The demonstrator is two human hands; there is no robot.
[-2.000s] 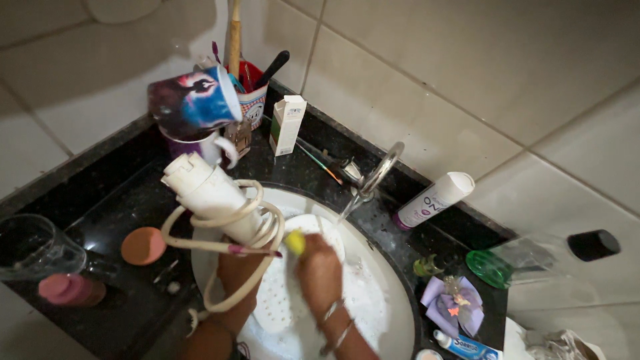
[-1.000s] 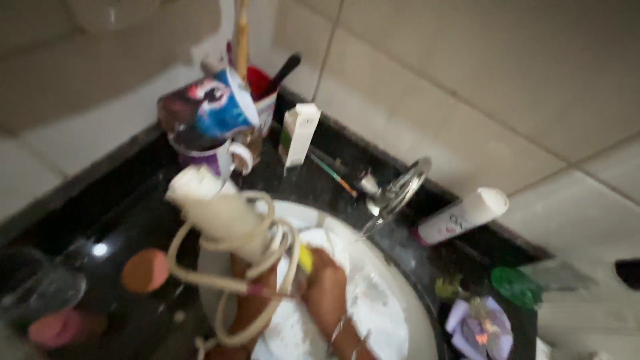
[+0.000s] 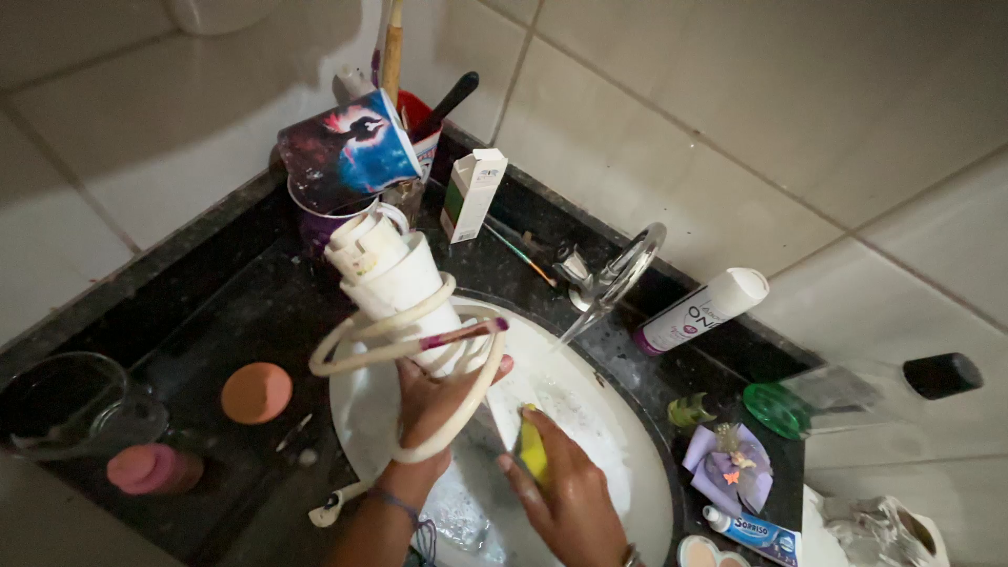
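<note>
Over the white sink basin (image 3: 630,441), my left hand (image 3: 425,409) grips a white plastic shower head (image 3: 402,283) with a cream hose (image 3: 453,425) looped around it. A pinkish-purple piece (image 3: 465,334) sits on the hose. My right hand (image 3: 563,480) holds a yellow sponge (image 3: 533,453) against a pale, flat surface just below the shower head; its full shape is partly hidden. Suds and water lie in the basin. Water runs from the chrome faucet (image 3: 630,268).
Around the basin on the black counter are a tilted galaxy-print mug (image 3: 350,150), a small carton (image 3: 472,197), a white spray can (image 3: 701,311), a glass jar (image 3: 71,402), a pink bottle (image 3: 153,470), an orange round item (image 3: 257,393), a purple decoration (image 3: 728,465) and a toothpaste tube (image 3: 752,535).
My right hand with the sponge has moved lower, away from the shower head. More of my left hand shows beneath the shower head now.
</note>
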